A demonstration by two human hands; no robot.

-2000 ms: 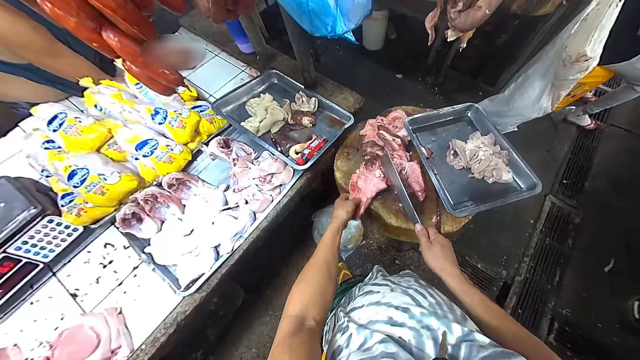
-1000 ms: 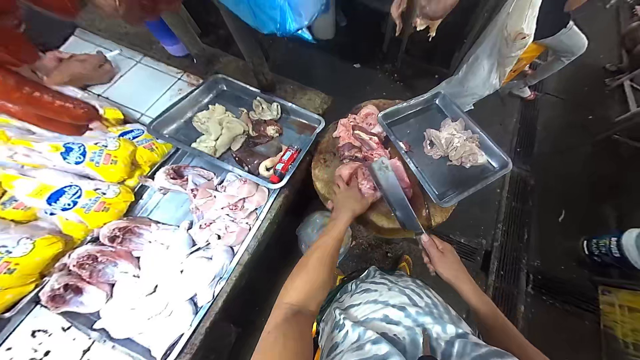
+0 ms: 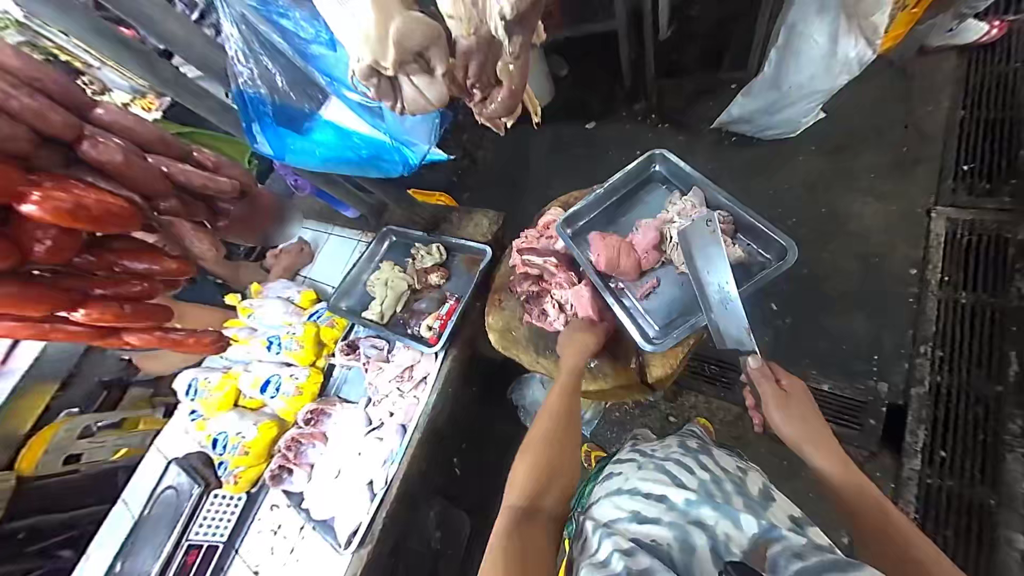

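Observation:
My right hand (image 3: 788, 404) grips the handle of a cleaver (image 3: 714, 280), whose broad blade lies over the right part of a metal tray (image 3: 668, 324). Pink meat pieces (image 3: 624, 254) and a pale, folded heap of meat or offal (image 3: 688, 212) lie in this tray, which rests partly on a round wooden chopping block (image 3: 512, 336). On the block's left side is a pile of raw red meat (image 3: 548, 276). My left hand (image 3: 582, 340) is at the lower edge of that pile, beside the tray; its fingertips are hidden, so its hold is unclear.
Left, a tiled counter holds a second metal tray (image 3: 340, 304) with offal, chicken in yellow-printed bags (image 3: 280, 388), cut poultry (image 3: 344, 472) and a scale (image 3: 210, 520). Sausages (image 3: 88, 264), a blue plastic bag (image 3: 320, 120) and meat (image 3: 412, 60) hang above. Another person's hand (image 3: 288, 258) is behind the counter.
Pink meat pieces now lie in the tray beside the pale heap. The cleaver has moved from over the block to over that tray. The view has shifted.

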